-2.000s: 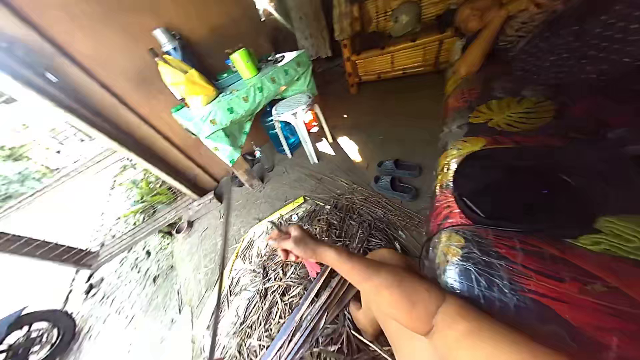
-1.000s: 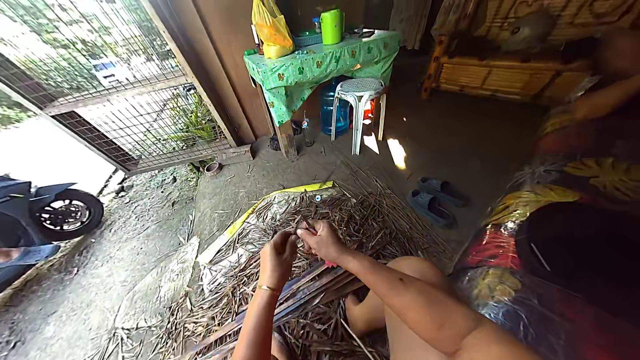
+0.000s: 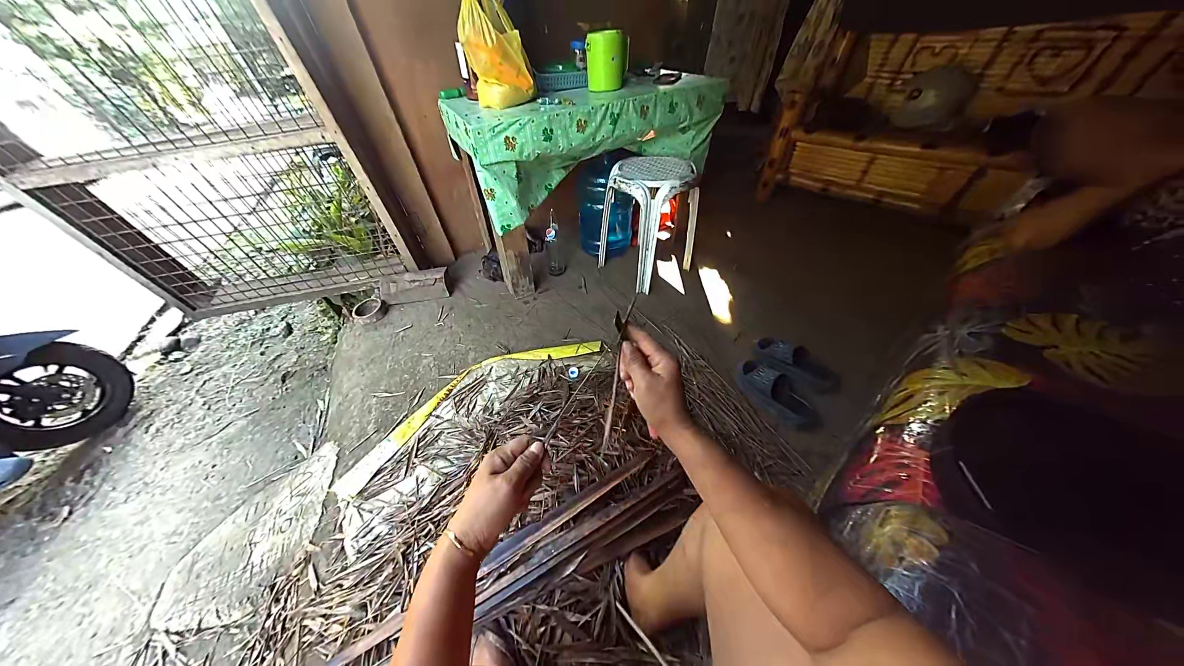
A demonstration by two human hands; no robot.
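My left hand, with a bracelet at the wrist, pinches a thin dark strip between thumb and fingers. Higher and to the right, my right hand is closed on a small dark blade, probably a knife; its handle is hidden in the fist. A brown strip hangs below that hand. Under both hands lies a heap of dry brown leaf strips on a pale sheet with a yellow edge. Longer dark leaf stalks lie across the heap, in front of my bare foot.
A white stool and a table with a green cloth stand ahead. Dark slippers lie to the right, beside a plastic-covered seat with a leaf print. Another person's arm reaches in there. A motorcycle wheel shows at left.
My hands, together one second ago, are now apart, the right one farther forward. The left hand was not visible two seconds ago. The view has swung right since then.
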